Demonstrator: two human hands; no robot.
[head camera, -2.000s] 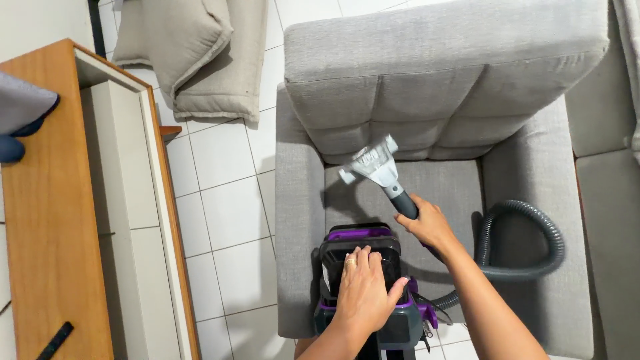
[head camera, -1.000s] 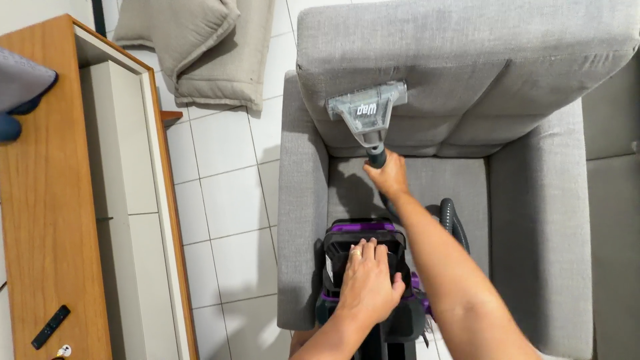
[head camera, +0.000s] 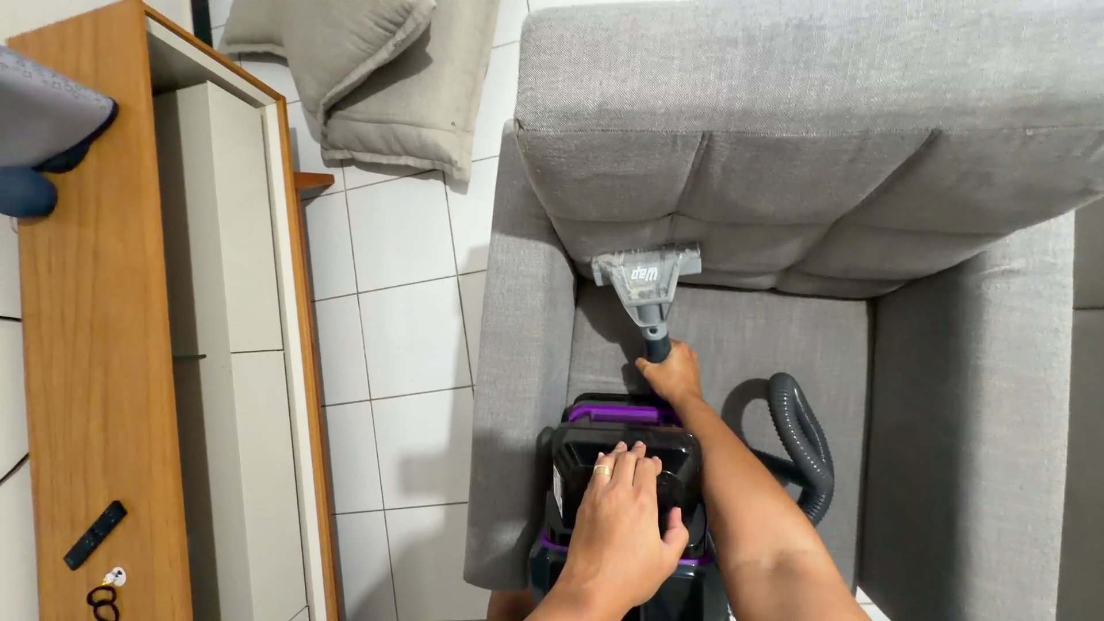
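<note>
My right hand (head camera: 673, 373) is closed around the dark handle of a Wap upholstery nozzle (head camera: 651, 280), whose clear, wide head rests against the lower part of the grey armchair's backrest (head camera: 750, 172). My left hand (head camera: 623, 517) lies flat, fingers slightly spread, on the black top of a portable extractor cleaner (head camera: 681, 457) with purple trim. The machine stands at the front of the armchair, partly hidden by my arms. A grey corrugated hose (head camera: 802, 440) curves over the seat cushion (head camera: 733, 336) to the right of my forearm.
Left of the armchair runs a white tiled floor (head camera: 414, 336). Beige cushions (head camera: 397, 112) lie on it at the top. A wooden cabinet (head camera: 95, 362) along the left side bears a remote control (head camera: 95, 535). The armrests (head camera: 522, 362) flank the seat.
My right hand has brought the nozzle from above the seat to the backrest, then down to its lower part. My left hand has stayed on the machine.
</note>
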